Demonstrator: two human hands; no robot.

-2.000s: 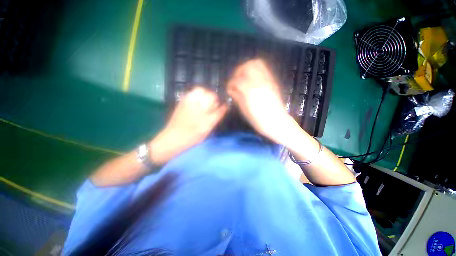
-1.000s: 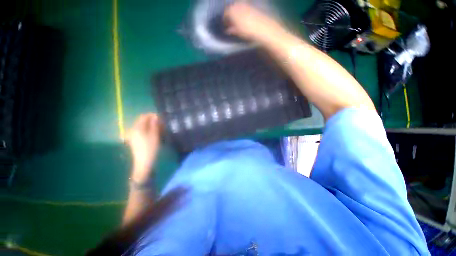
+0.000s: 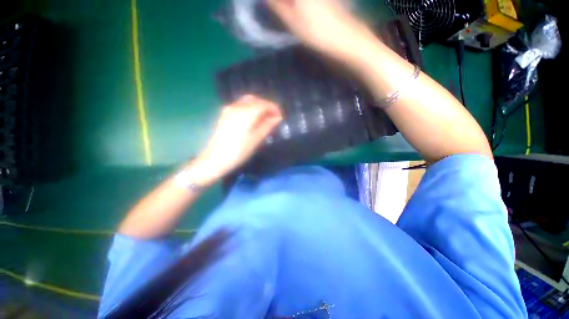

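The black component tray (image 3: 330,134) lies slightly tilted on the green mat in front of my body, with shiny silvery glints in a row of its pockets. My left hand (image 3: 249,121) is over the tray's left part, fingers bent together; blur hides whether it holds anything. My right hand (image 3: 306,19) is at the top edge of the picture, reaching over the tray to the right side of the open clear plastic bag (image 3: 252,28). Its fingers are blurred and partly cut off. My right forearm covers part of the tray.
A black round-grilled fan (image 3: 430,15), a yellow control box (image 3: 493,25) with cables and a tied plastic bag (image 3: 521,65) stand at the upper right. Dark stacked trays (image 3: 25,99) are at the left. White paper (image 3: 390,187) shows by the bench edge.
Since one second ago, my left hand has moved from beside the tray's left edge to over its pockets. My right hand remains by the open bag, now nearer the picture's top edge.
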